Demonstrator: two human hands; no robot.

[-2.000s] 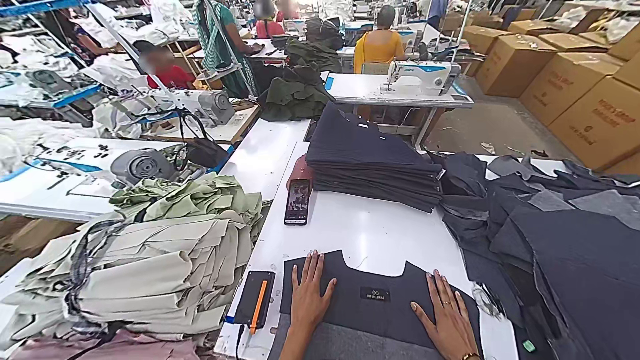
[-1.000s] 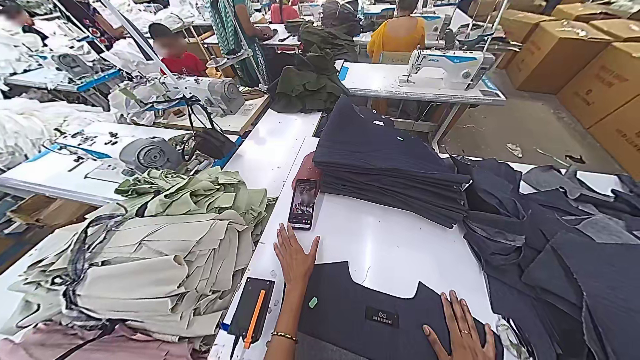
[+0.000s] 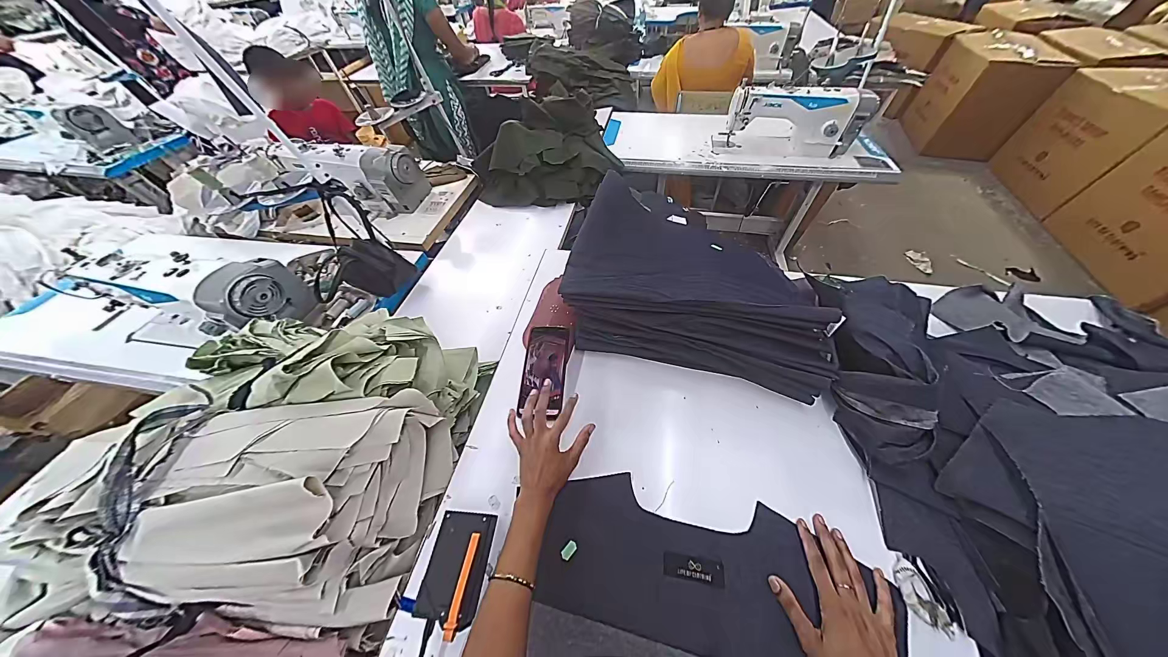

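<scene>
My left hand [image 3: 547,447] reaches over the white table, fingers spread, a fingertip at the lit screen of a smartphone [image 3: 545,365] that leans on a reddish object [image 3: 551,304]. Flat on the dark navy garment panel [image 3: 630,584] lies my right hand [image 3: 841,593], fingers apart, a ring on one finger. The panel bears a black label [image 3: 693,568] with writing and a small green piece [image 3: 568,550]. Behind the panel is a tall stack of folded navy fabric [image 3: 693,292]. An orange pen-like tool [image 3: 463,584] rests on a black flat object [image 3: 436,570] left of my left forearm.
Tied beige fabric pieces [image 3: 237,511] and green cloth [image 3: 365,356] lie at left. Loose navy pieces [image 3: 967,401] cover the right side. Beyond are dark green cloth [image 3: 547,155], a sewing machine [image 3: 798,119], cardboard boxes [image 3: 1077,128] and several people at work.
My left hand has left the navy panel and moved forward to the phone. My right hand remains on the panel. The small green piece shows on the panel, where the earliest frame shows my left hand.
</scene>
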